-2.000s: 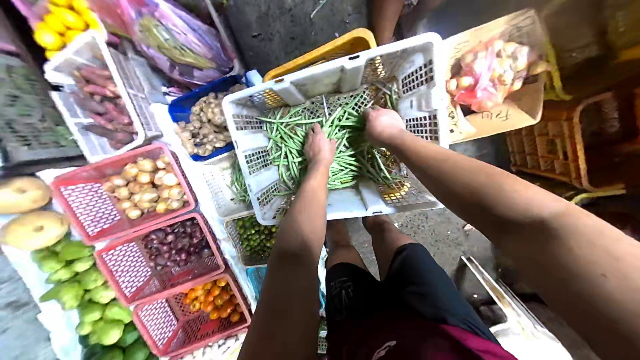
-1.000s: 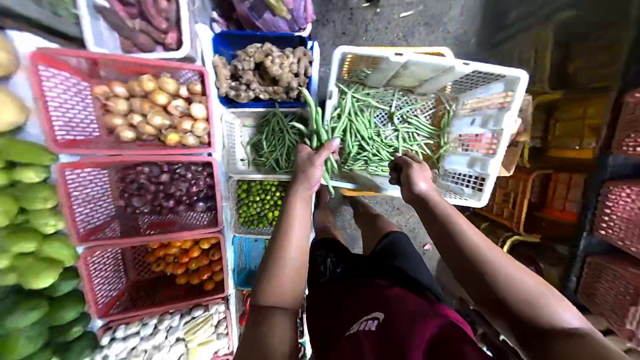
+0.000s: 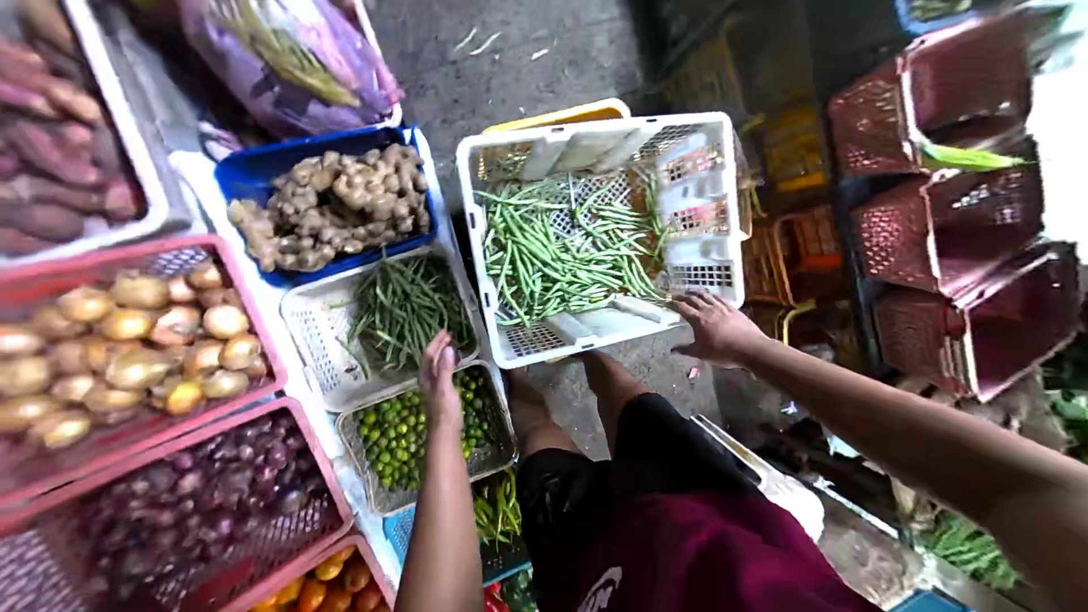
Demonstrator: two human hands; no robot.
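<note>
My left hand (image 3: 440, 374) is empty, held over the edge between a small white basket (image 3: 310, 323) of green beans (image 3: 404, 310) and a tray of small green citrus fruits (image 3: 391, 442). Ahead of me a large white plastic crate (image 3: 595, 126) holds many loose green beans (image 3: 544, 255), heaped mostly toward its left and middle. My right hand (image 3: 718, 331) is at the crate's near right corner, fingers spread, with nothing seen in it; whether it touches the rim is hard to tell.
A blue basket (image 3: 280, 153) of ginger (image 3: 348, 204) sits beyond the small basket. Red baskets of onions (image 3: 136, 340) and shallots (image 3: 204, 501) stand at left. A yellow crate (image 3: 561, 115) shows behind the white one. Stacked red crates (image 3: 935, 221) are at right.
The bunch of beans that my left hand held one second ago has left it, and that hand is now empty. My right hand has moved from the beans to the crate's near right corner.
</note>
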